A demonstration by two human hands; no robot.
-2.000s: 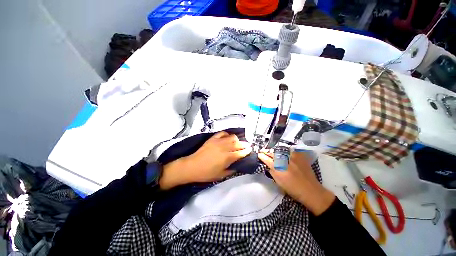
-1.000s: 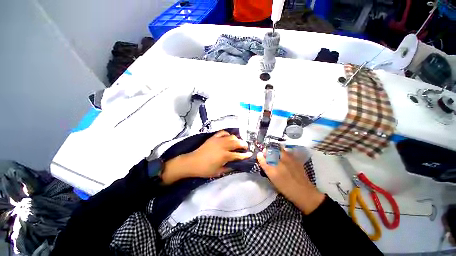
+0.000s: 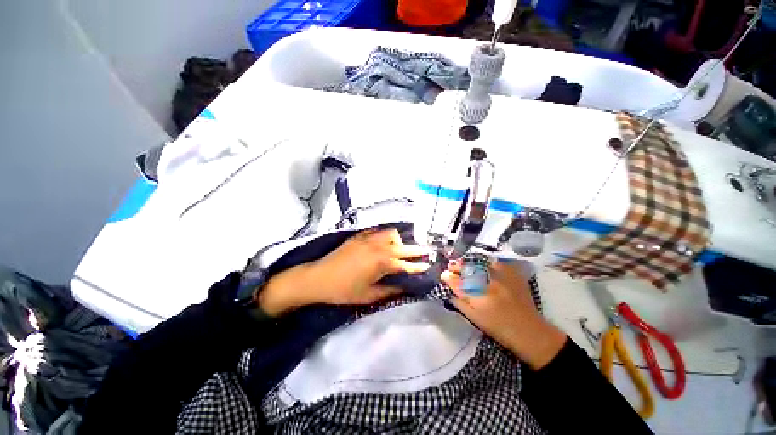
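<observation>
A garment in small black-and-white check (image 3: 374,412) lies bunched at the near edge and over the lap. A white inner layer (image 3: 387,348) and a dark navy lining (image 3: 293,344) lie on it. My left hand (image 3: 362,270) rests flat on the dark lining, fingertips beside the presser foot (image 3: 440,246). My right hand (image 3: 502,307) is at the right of the foot, thumb and fingers on the fabric edge, partly behind a metal part of the machine. The needle point is too small to make out.
Scissors with orange-yellow and red handles (image 3: 648,353) lie at the right. A brown-and-cream plaid scrap (image 3: 665,204) hangs over the white machine head (image 3: 544,149). A grey-blue bundle (image 3: 404,75) is in the tray behind. Dark fabric (image 3: 51,357) is heaped at left, a blue crate (image 3: 302,15) behind.
The camera view has shifted slightly. The white layer and checked fabric have moved a little near the hands. Both hands stay beside the presser foot, with small finger shifts.
</observation>
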